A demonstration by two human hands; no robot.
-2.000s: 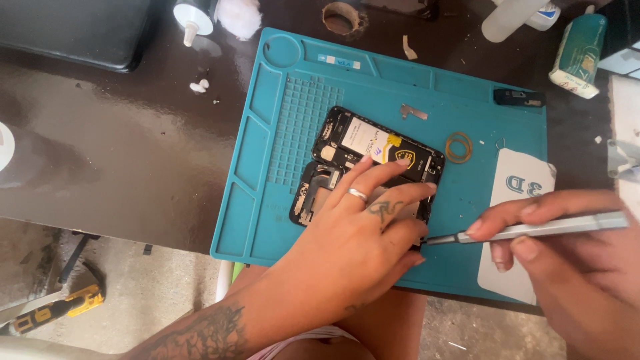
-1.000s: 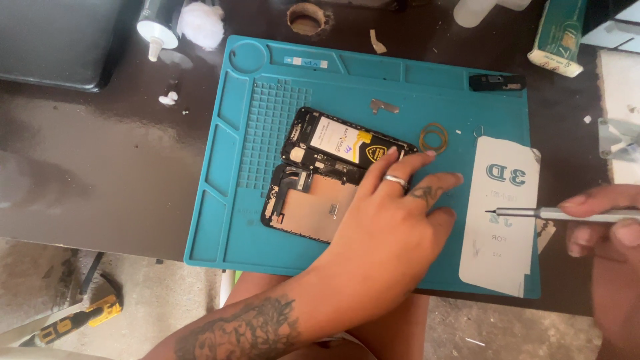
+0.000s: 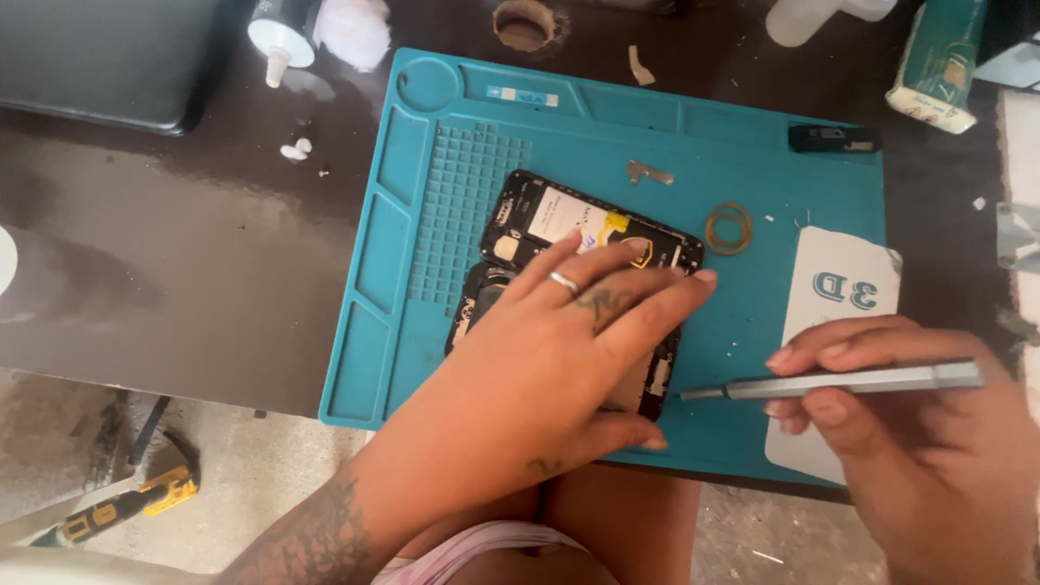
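An opened smartphone lies on a teal silicone repair mat (image 3: 731, 317). Its body with the battery (image 3: 561, 215) is at the back, and the detached-looking screen part (image 3: 660, 378) lies in front. My left hand (image 3: 561, 341) rests spread across both parts, thumb at the screen part's near edge, and hides much of them. In my right hand (image 3: 902, 398) is a slim grey precision screwdriver (image 3: 853, 380), held nearly level. Its tip points left, just right of the screen part's lower right corner; whether it touches anything cannot be told.
A white card (image 3: 812, 443) lies under my right hand. A roll of amber tape (image 3: 729, 229), a small metal bracket (image 3: 649, 172) and a black piece (image 3: 834, 139) are on the mat. Beyond it are a nozzled tube (image 3: 281, 41), cotton (image 3: 355, 32) and a green box (image 3: 938, 65).
A second ago the screwdriver was over the white card; my right hand has since moved left toward the phone. My left hand now covers more of the screen part than it did a second ago.
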